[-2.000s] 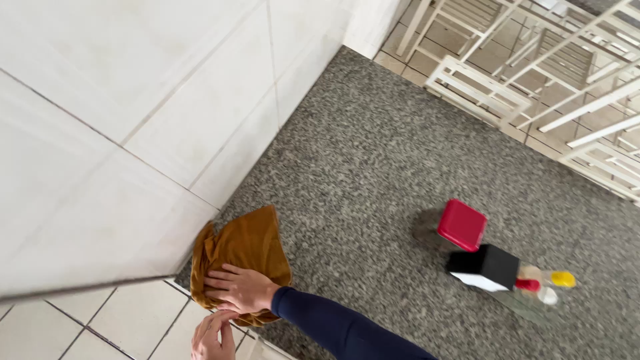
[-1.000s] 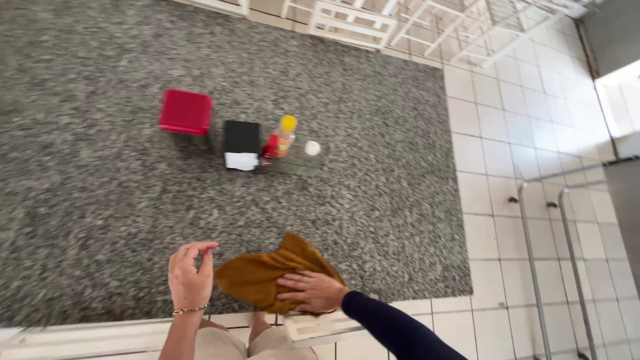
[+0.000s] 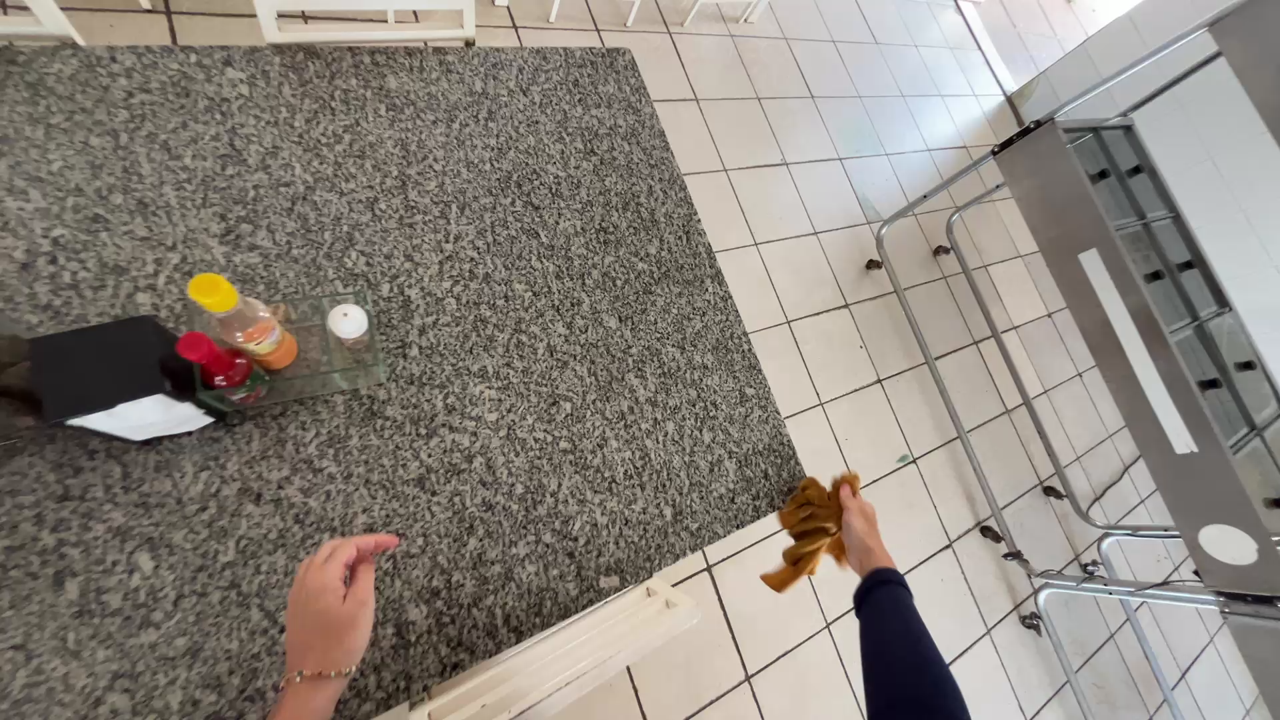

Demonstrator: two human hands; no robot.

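My right hand (image 3: 862,525), below a dark blue sleeve, grips a bunched mustard-brown cloth (image 3: 812,530) at the near right corner of the speckled grey granite table (image 3: 540,300). Part of the cloth hangs past the corner over the floor. Over the near part of the tabletop is my left hand (image 3: 335,600), wearing a beaded bracelet; it holds nothing and its fingers are bent, with thumb and forefinger apart. Whether it touches the stone I cannot tell.
At left on the table stand a black napkin holder (image 3: 105,368), a red-capped bottle (image 3: 222,368), a yellow-capped bottle (image 3: 245,320) and a white-lidded shaker (image 3: 348,325) on a glass tray (image 3: 345,378). A white chair (image 3: 570,650) touches the near edge. Right is a wheeled stainless-steel serving cart (image 3: 1120,330).
The cloth lay spread under my right hand on the tabletop; now it is bunched in that hand at the table's corner. The view has swung far to the right.
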